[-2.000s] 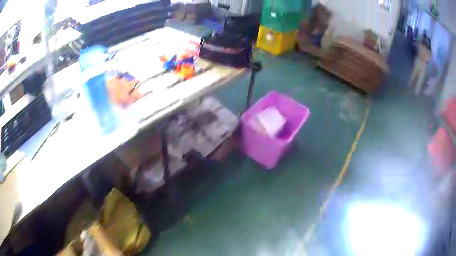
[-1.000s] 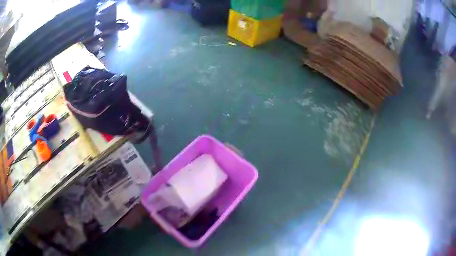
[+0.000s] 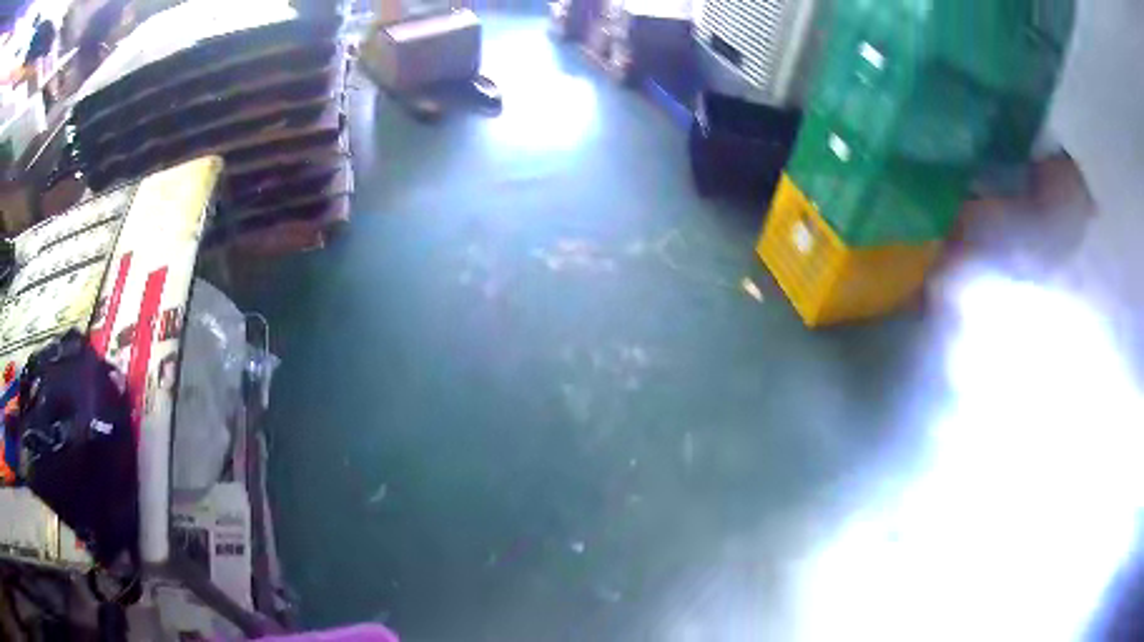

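Neither of my hands is in view. Nearest on the left is the end of a work table (image 3: 156, 376) covered with printed sheets with red strips. A black bag or bundle (image 3: 82, 433) lies on it near the end. Part of an orange and blue thing (image 3: 10, 426) shows at the left edge of the picture. A clear plastic bag (image 3: 211, 383) hangs at the table's end. The picture is blurred.
Green floor lies ahead. A pink tub's rim (image 3: 333, 633) shows at the bottom edge. Green crates (image 3: 878, 138) stand on a yellow crate (image 3: 847, 270) at right. Layered dark stacks (image 3: 220, 113) stand upper left, a carton (image 3: 430, 48) beyond. Glare covers the lower right.
The view has moved forward along the table. The pink tub has slid almost out at the bottom, the crates appear larger, and the cardboard stack has mostly left the view.
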